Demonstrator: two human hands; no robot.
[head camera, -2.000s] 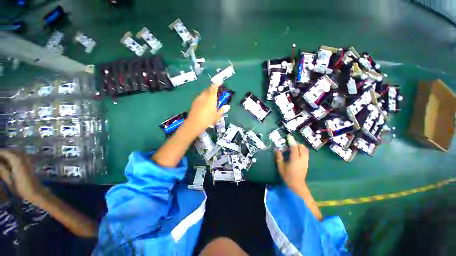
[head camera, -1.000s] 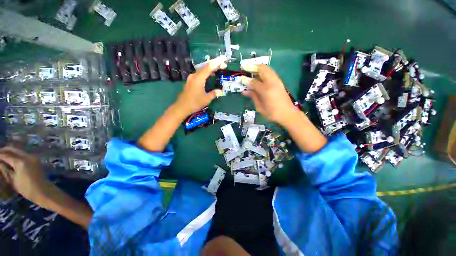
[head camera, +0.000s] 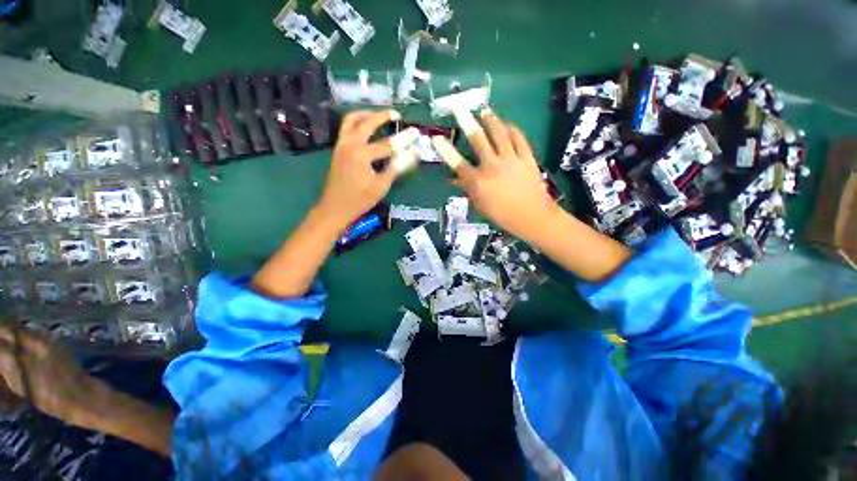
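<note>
A black housing with a white circuit board (head camera: 430, 147) over it lies between my hands, partly hidden by the fingers. My left hand (head camera: 365, 167) is at its left side, with pale finger cots on the fingertips. My right hand (head camera: 495, 174) is at its right side, fingers spread, cots on the fingertips. Both hands touch or nearly touch the unit. A black housing with a blue cell (head camera: 361, 228) lies below my left hand. A heap of loose white circuit boards (head camera: 458, 272) lies nearer to me.
A row of black housings (head camera: 252, 117) stands at upper left. A clear blister tray (head camera: 117, 246) is at far left, beside another person's arm (head camera: 80, 399). A large heap of assembled units (head camera: 681, 160) lies at right, near a cardboard box (head camera: 836, 202). Loose boards (head camera: 305, 30) lie at the back.
My right hand has moved from beside the loose boards up to the unit opposite my left hand. Since a second ago the white board covers the blue cell, and my fingers have shifted slightly.
</note>
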